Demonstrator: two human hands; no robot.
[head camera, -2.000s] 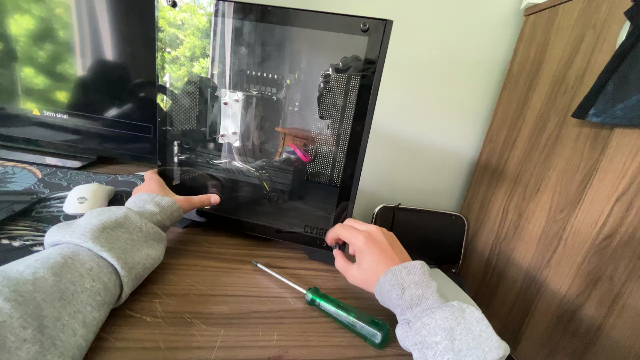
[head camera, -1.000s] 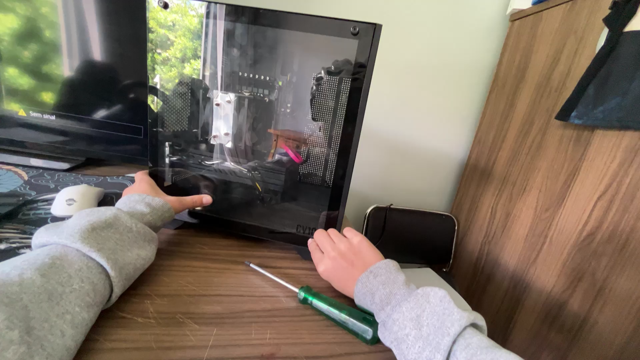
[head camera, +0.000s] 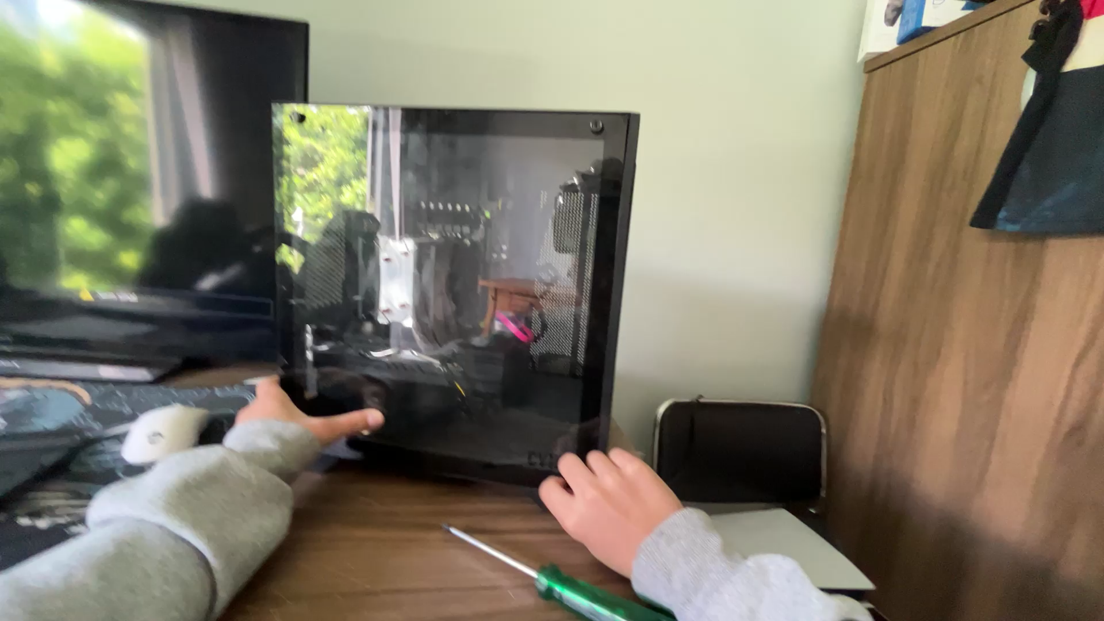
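A black desktop computer case (head camera: 466, 414) with a clear side panel stands upright on the wooden desk; a metal cooler and cables show through the panel, mixed with reflections. My left hand (head camera: 302, 418) is at its lower left corner, thumb laid on the panel, the other fingers mostly hidden round the edge. At the lower right corner, the curled fingertips of my right hand (head camera: 608, 500) touch the case, and whether they pinch something there is hidden. A screwdriver (head camera: 569, 591) with a green handle lies on the desk just below my right hand, its tip pointing up and left.
A monitor (head camera: 198, 336) stands behind at left. A white mouse (head camera: 164, 434) rests on a dark patterned mat (head camera: 52, 448). Right of the case are a black case with a light rim (head camera: 740, 453) and a flat grey object (head camera: 785, 539). A wooden cabinet (head camera: 957, 388) closes off the right side.
The view has shifted upward. My left hand stays at the case's lower left corner. My right hand remains at the lower right corner, its fingers bent differently. The screwdriver lies where it was.
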